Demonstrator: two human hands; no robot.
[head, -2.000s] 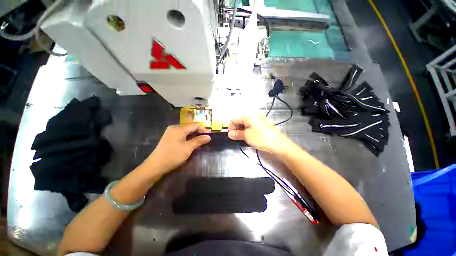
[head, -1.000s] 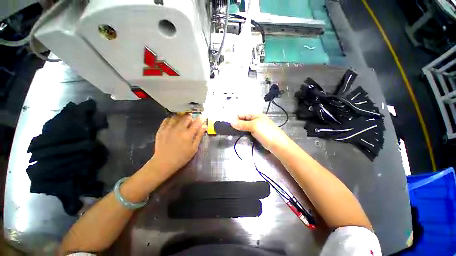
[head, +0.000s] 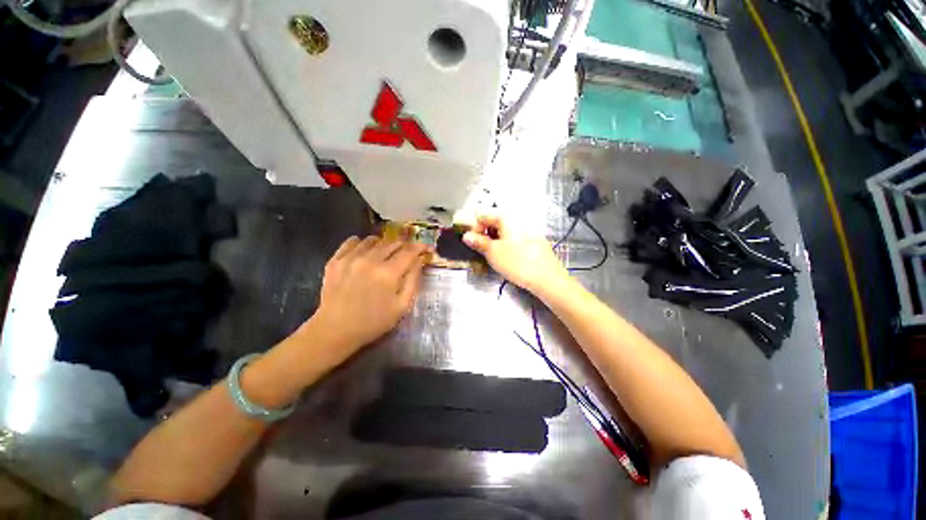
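The white sewing machine head point(head: 335, 102) stands over the metal table. My left hand point(head: 374, 284) lies with its fingertips at the yellow plate point(head: 398, 234) under the head; whether it grips anything is hidden. My right hand point(head: 508, 252) holds the end of a black fabric strip point(head: 455, 244) at the right of the needle area. The needle and presser foot are mostly hidden by the head and fingers. Two flat black strips point(head: 457, 409) lie side by side near the table's front edge.
A plain black pile point(head: 137, 289) lies at left, and light-lined black strips point(head: 711, 259) at right. Red-ended snips point(head: 621, 457) lie by my right forearm. A thin cord loops up to a black lump point(head: 586, 199). A blue bin point(head: 873, 452) stands beyond the table's right edge.
My left hand has gone from pinching at the yellow plate's front edge to lying palm-down beside it. My right hand has moved closer to the head with the strip. The camera view has shifted.
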